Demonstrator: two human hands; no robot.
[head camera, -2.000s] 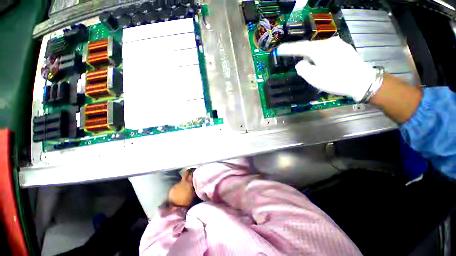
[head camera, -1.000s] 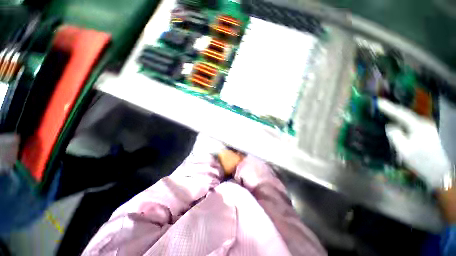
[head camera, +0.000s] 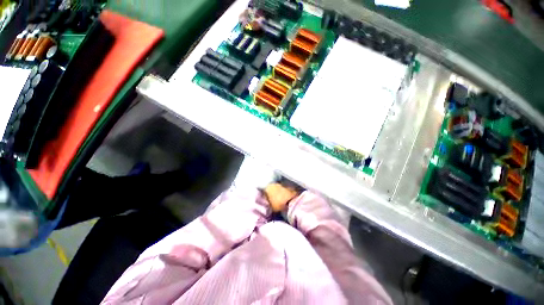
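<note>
A populated green circuit board (head camera: 334, 140) with orange-copper coils, black capacitors and a large white block lies in a silver metal carrier (head camera: 229, 128) in front of me. A second populated board (head camera: 438, 184) lies to its right. My pink sleeves meet at the carrier's near edge. A small patch of bare skin (head camera: 278, 196) shows between the cuffs, beside a pale white patch (head camera: 253, 173). My left and right hands are close together, small and mostly hidden; I cannot tell which hand the skin belongs to, nor whether they hold anything.
On the left, a red-orange strip (head camera: 98, 104) stands beside another populated board (head camera: 53, 41). A coworker's blue sleeve (head camera: 30, 241) is at the left edge. The green bench (head camera: 441, 24) is behind the carriers, with a white scrap (head camera: 392, 3) and a red item (head camera: 497, 9).
The view has swung left, so the boards sit further right and tilted, and the red-orange strip shows more. The white-gloved coworker's hand over the right board is gone. My sleeves stay together.
</note>
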